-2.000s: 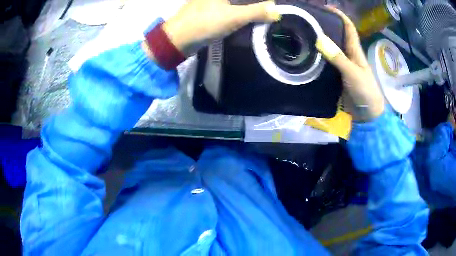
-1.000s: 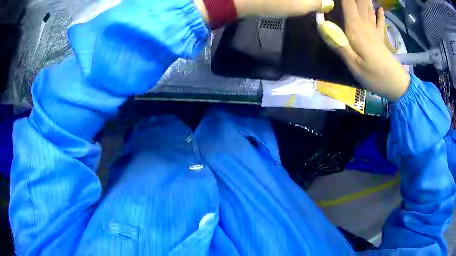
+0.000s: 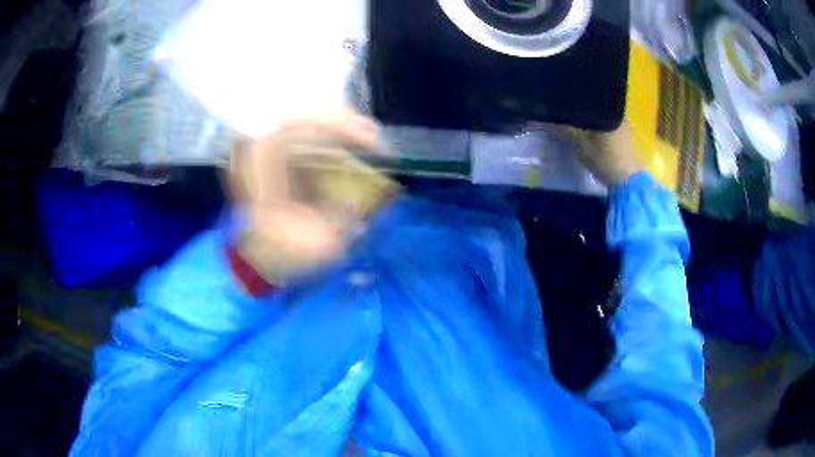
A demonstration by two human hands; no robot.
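The black projector [image 3: 500,94] lies on the bench at the top centre, cut off by the upper edge. The silver-white trim ring [image 3: 527,43] sits around its dark lens [image 3: 516,5]. My left hand [image 3: 299,196] is strongly blurred, in front of the bench edge and left of the projector, with its fingers curled; whether it holds anything cannot be told. My right hand [image 3: 612,152] is at the projector's lower right corner, its fingers hidden under or behind the unit's near edge.
A bright white sheet [image 3: 268,62] lies on the wrinkled covering [image 3: 121,116] at left. A yellow adhesive sheet with dark slots [image 3: 657,116] is at right, beside a large white disc [image 3: 746,85]. A pale sheet [image 3: 527,161] lies at the bench edge. Another person's blue sleeve [image 3: 786,277] shows far right.
Both hands have left the lens area. My left hand has come down and back towards my body. My right hand has moved down to the unit's near corner. The lens ring is uncovered again.
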